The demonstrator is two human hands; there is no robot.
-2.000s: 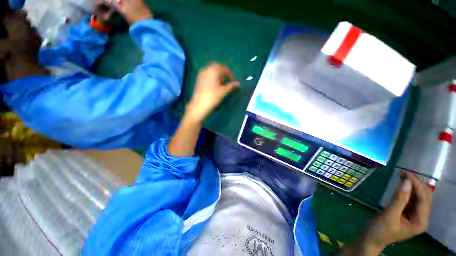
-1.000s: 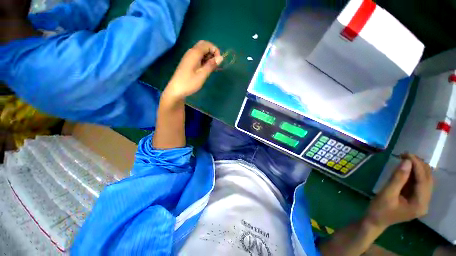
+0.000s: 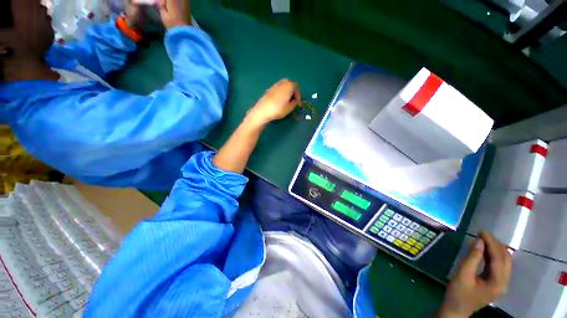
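Observation:
A closed white box with a red band (image 3: 442,118) sits tilted in view on the steel pan of the digital scale (image 3: 407,189), whose green displays are lit. My left hand (image 3: 276,102) is left of the scale, low over the bench, with its fingers pinched on a thin brownish loop (image 3: 304,110) beside small white scraps. The loop is too blurred to name. My right hand (image 3: 483,276) is right of the keypad, at the edge of the stacked boxes, fingers curled and thumb apart, with nothing visible in it. Neither hand touches the box on the scale.
Rows of white boxes with red marks (image 3: 522,223) stand right of the scale. A co-worker in a blue smock (image 3: 130,133) leans over the green bench (image 3: 248,43) at upper left, holding a small pale item. Grey-white layered stacks (image 3: 53,242) lie at lower left.
The thin loop shows at my left fingers, not visible two seconds ago. My left hand has moved right, closer to the scraps and scale. The view has shifted; the box remains on the pan.

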